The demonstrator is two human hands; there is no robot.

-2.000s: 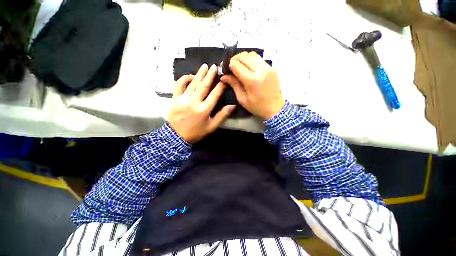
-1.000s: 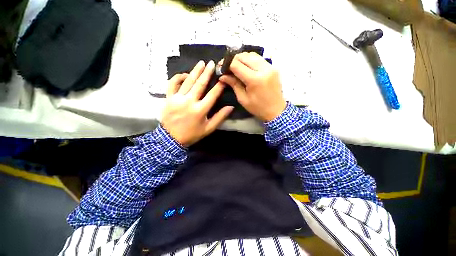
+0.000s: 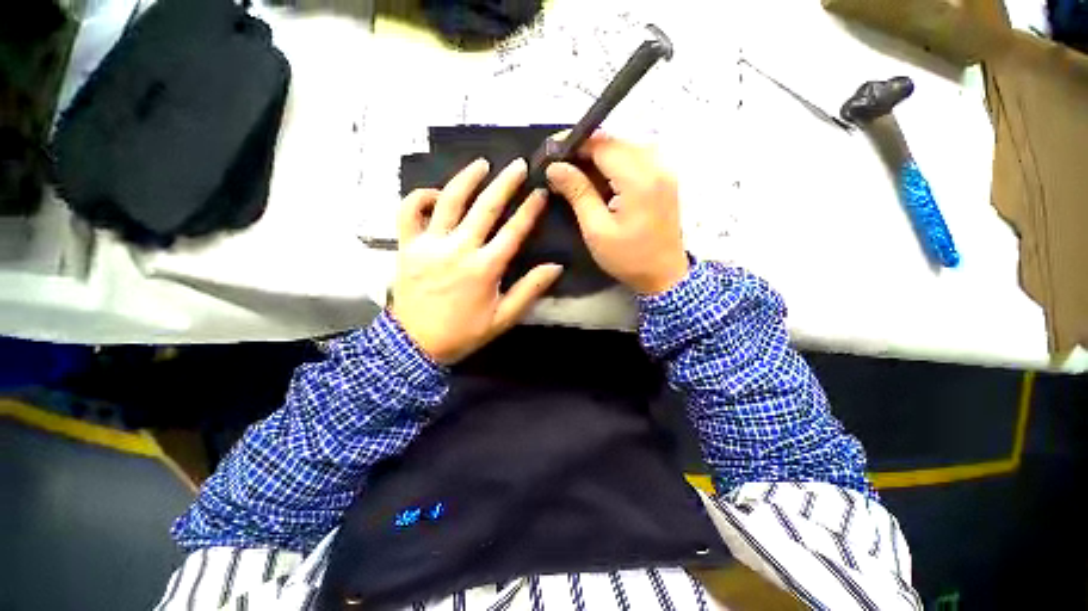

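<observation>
A black fabric piece [image 3: 477, 143] with stepped edges lies flat on the pale work board [image 3: 704, 131] in front of me. My left hand [image 3: 465, 257] lies on it, fingers spread and pressing it down. My right hand [image 3: 623, 213] grips a dark metal punch [image 3: 614, 92] near its lower end. The punch leans up and to the right, with its wide end away from me. Its lower end is at the fabric beside my left fingertips. No fastener can be made out there.
A stack of black pieces [image 3: 173, 119] is at the left. More black pieces [image 3: 483, 14] lie beyond the board. A hammer with a blue handle [image 3: 925, 213] and a thin awl [image 3: 793, 93] lie at the right. A brown cardboard sheet [image 3: 1038, 179] is at the right edge.
The punch, earlier nearly upright and mostly hidden in my right hand, now leans to the upper right and shows its length. My left hand remains on the fabric.
</observation>
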